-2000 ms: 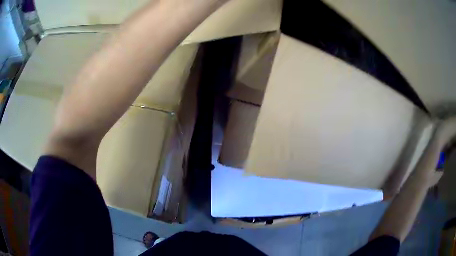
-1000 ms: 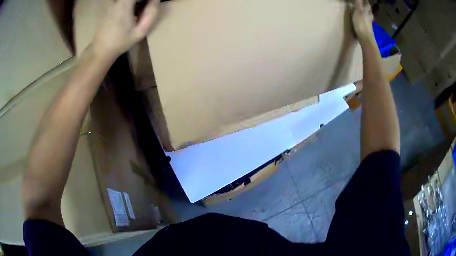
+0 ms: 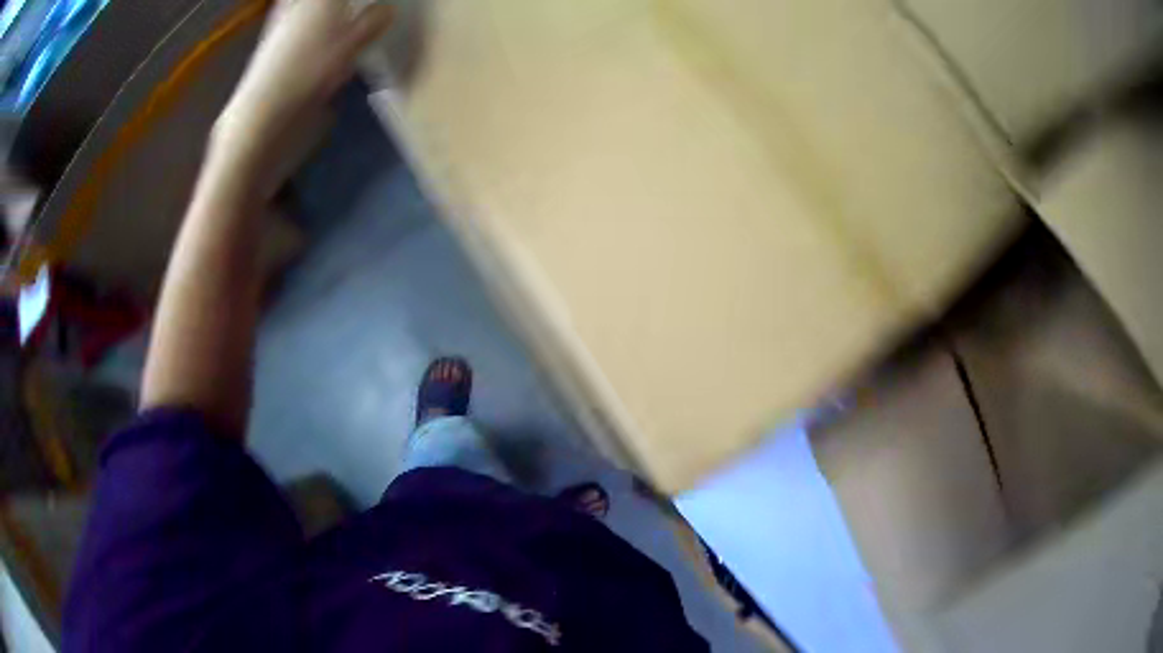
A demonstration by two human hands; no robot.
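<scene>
A large brown cardboard carton fills the upper middle, tilted in view and blurred, with a tape seam along it. My left hand is at the top left, at the carton's upper left corner. Its fingertips reach the carton's edge, but blur hides whether they grip it. My right hand is not in view. A white sheet shows below the carton's lower corner.
More brown cartons stand at the right, one with a dark gap beside it. A carton with orange tape is at the upper left. Grey floor and my sandalled feet show at lower left and centre.
The view has swung round. The carton now lies to the upper right, my left hand is at its upper left corner, and my right hand has left the picture.
</scene>
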